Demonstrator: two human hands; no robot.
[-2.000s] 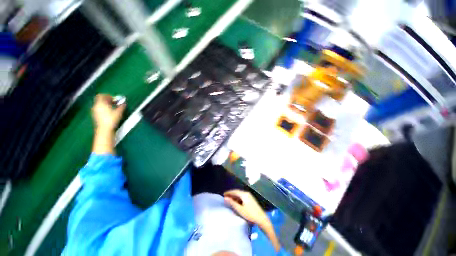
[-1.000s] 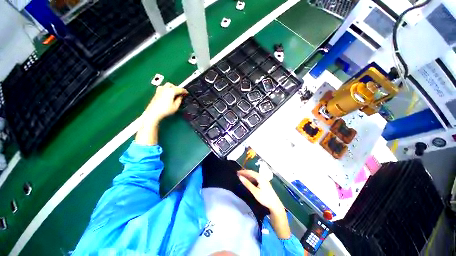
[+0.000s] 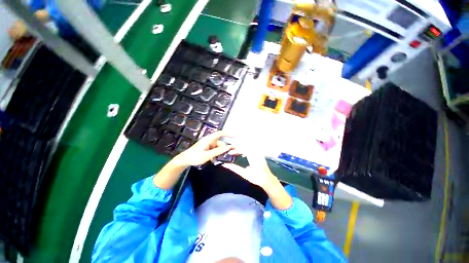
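Observation:
My left hand is over the near right corner of the black blister tray, its fingertips closed on a small silvery housing. My right hand is just right of it over the bench's near edge, fingers apart, with nothing clearly seen in it. The tray lies on the green surface; many of its pockets hold dark housings with bright rims, and pockets at its far side look empty. Both hands are slightly blurred.
Orange-brown nests stand under the gold press head on the white bench. Stacked black trays are at right, with a keypad device and red button nearer. Housings lie on the green conveyor.
My left hand has come from the tray's left side to its near right corner, now with a housing in its fingers. My right hand is nearer to it. The view has turned.

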